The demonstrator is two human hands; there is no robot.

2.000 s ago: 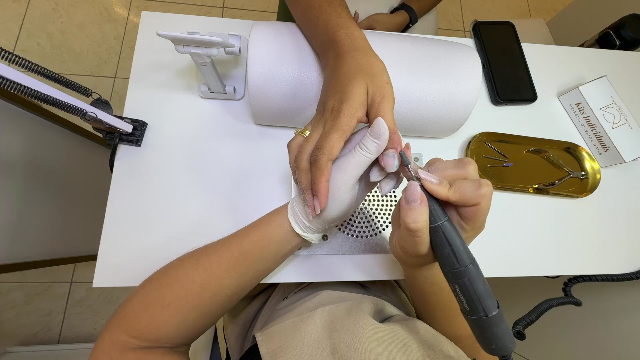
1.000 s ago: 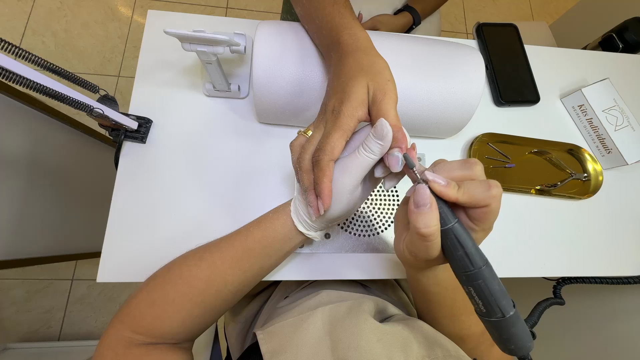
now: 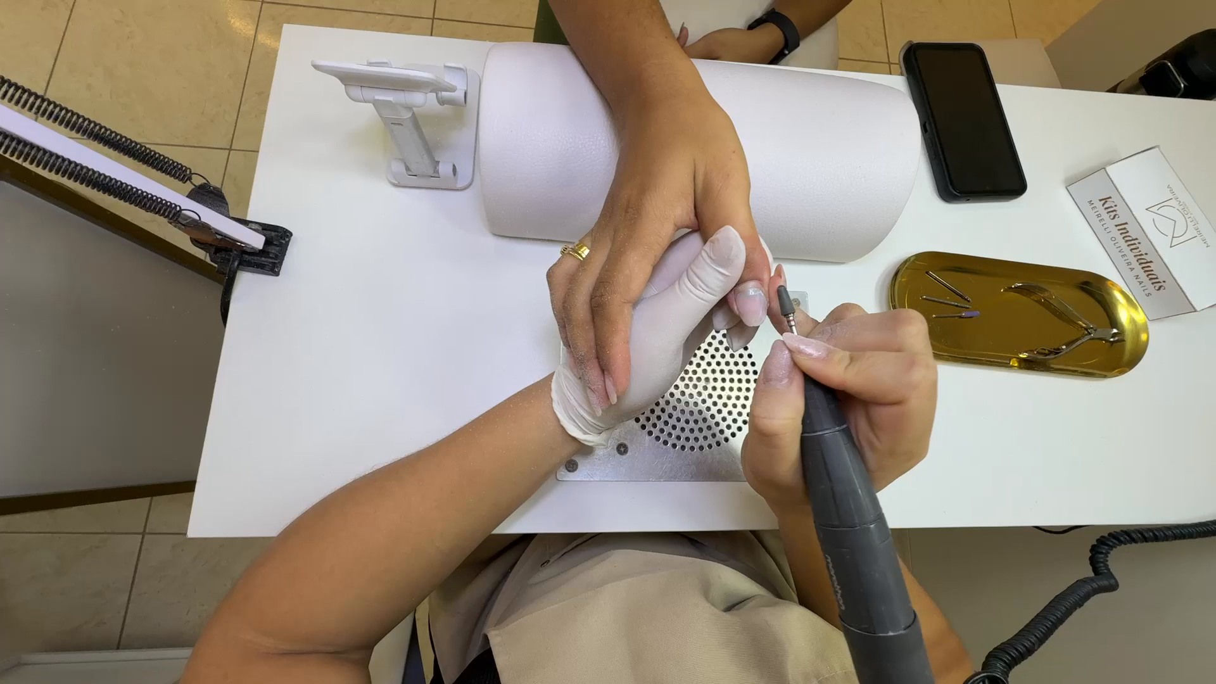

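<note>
My left hand (image 3: 655,332), in a white glove, holds a finger of another person's hand (image 3: 665,180), which drapes over it and wears a gold ring (image 3: 576,251). My bare right hand (image 3: 845,399) grips a dark grey electric nail drill (image 3: 845,503) like a pen. Its grey bit (image 3: 786,302) points up beside the held finger's nail (image 3: 750,302); I cannot tell whether they touch. Both my hands are over a perforated metal dust-collector plate (image 3: 655,464) set in the white table. My left fingers are partly hidden behind the other hand.
Behind the hands lies a white padded armrest (image 3: 817,152), with a white folding stand (image 3: 408,133) at its left. On the right are a black phone (image 3: 964,123), a gold tray (image 3: 1026,356) with bits and cuticle nippers (image 3: 1064,318), and a box (image 3: 1149,233). A lamp arm (image 3: 123,176) reaches the left edge.
My right hand and the drill have shifted slightly, and the bit has tilted more upright beside the nail. The hold of my left hand looks the same.
</note>
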